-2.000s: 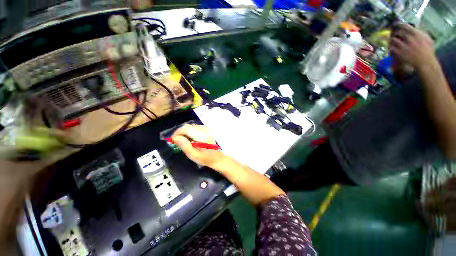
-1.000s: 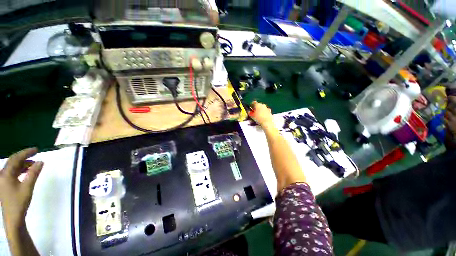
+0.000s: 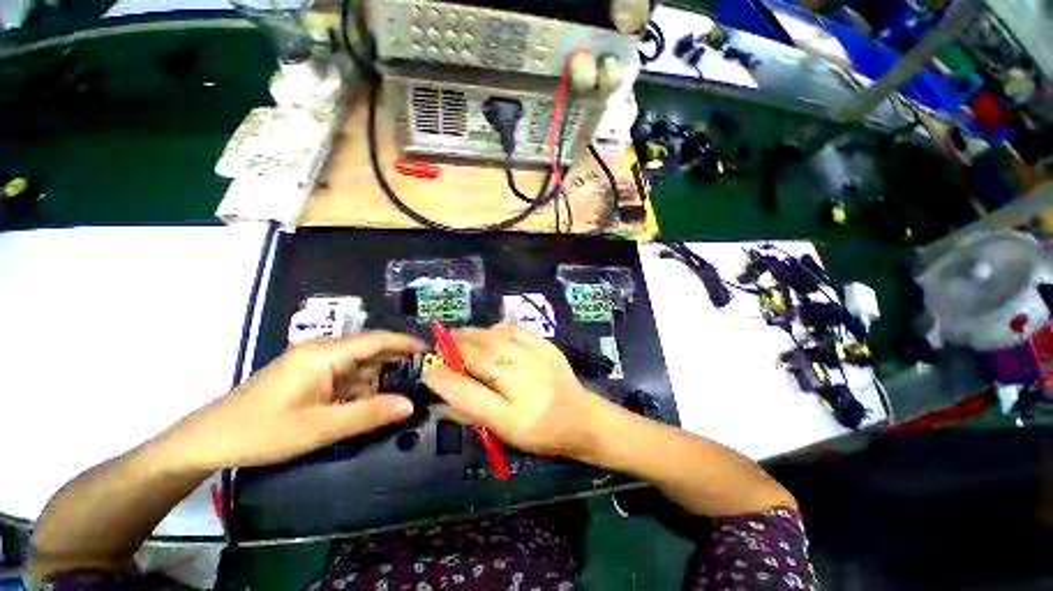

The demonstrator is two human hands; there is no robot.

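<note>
My left hand (image 3: 312,398) and my right hand (image 3: 520,387) meet over the black test board (image 3: 335,496). A dark power adapter (image 3: 402,372) with a yellow part sits between my left thumb and fingers, partly hidden. My right hand holds a long red pen-like tool (image 3: 491,444) slanting across the board, and its fingertips are at the adapter's yellow end. A black cord (image 3: 589,360) lies beside my right hand. White socket strips (image 3: 327,318) show behind my hands, largely covered. Green circuit boards (image 3: 442,301) lie at the board's rear.
Grey stacked instruments (image 3: 462,113) with a black mains cord (image 3: 390,208) and a red lead stand behind on a wooden board. A short red object (image 3: 417,170) lies there. A pile of adapters (image 3: 814,329) is on the white sheet at right. A fan (image 3: 993,283) stands far right.
My right hand has come back from the white sheet's rear edge to the board's middle. My left hand has moved in from the far left. The adapter now shows between them. The view has shifted.
</note>
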